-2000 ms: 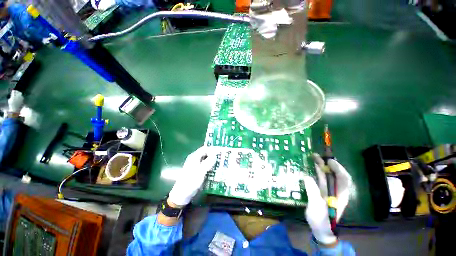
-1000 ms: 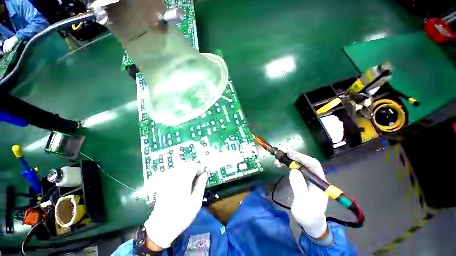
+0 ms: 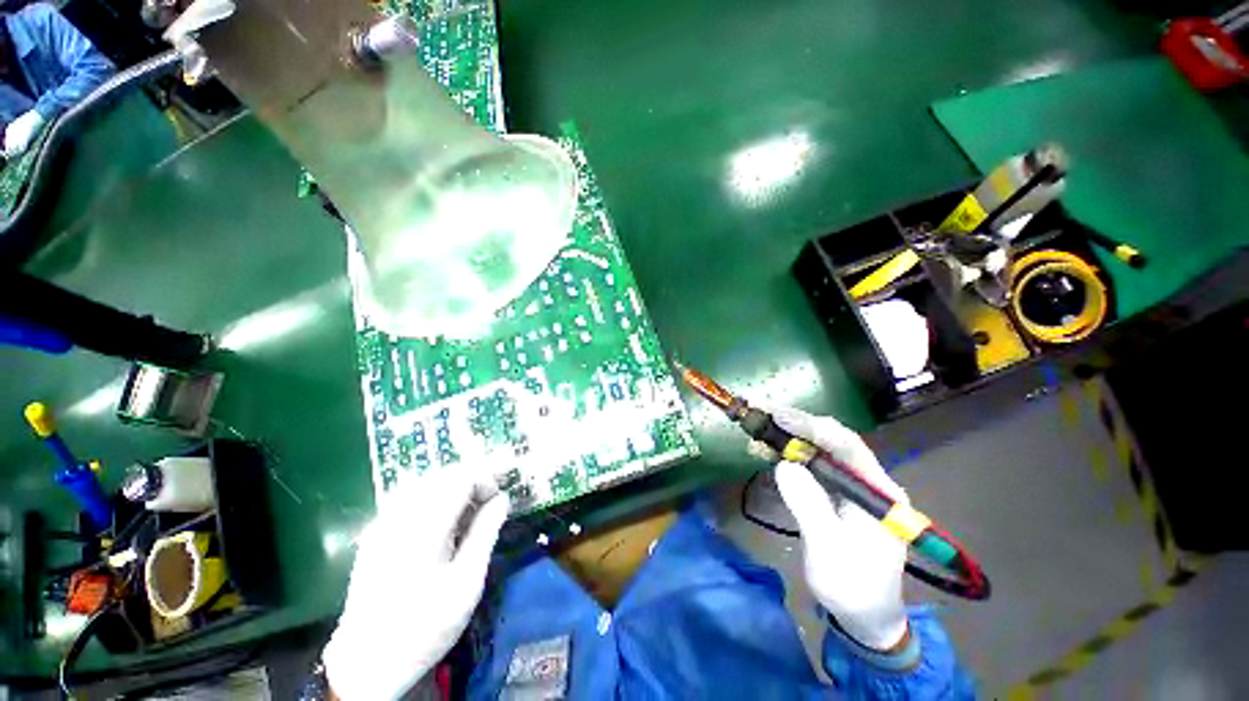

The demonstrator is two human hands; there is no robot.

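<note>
A large green printed circuit board point(image 3: 548, 363) lies in front of me, tilted in the view. My gloved left hand point(image 3: 418, 568) is at the board's near left corner, thumb and fingers close together; whether it holds solder wire or the board's edge cannot be told. My gloved right hand point(image 3: 842, 534) holds the soldering iron point(image 3: 877, 500), right of the board's near right corner. The iron's coppery tip points up and left toward the board's right edge. A clear fume hood point(image 3: 473, 247) covers part of the board's upper left.
A black tool bin point(image 3: 890, 390) with yellow-handled tools and a yellow coil point(image 3: 1057, 296) is at right. Another black bin point(image 3: 247, 527) with a white bottle point(image 3: 178, 483) is at left, below a solder stand point(image 3: 171, 397). A second board point(image 3: 463, 62) lies beyond. A person's gloved hand point(image 3: 25, 130) shows far left.
The view has swung right, so board, hood and bins sit further left. The iron has gone from upright beside the board to slanting toward its edge. My left hand now covers the near left corner.
</note>
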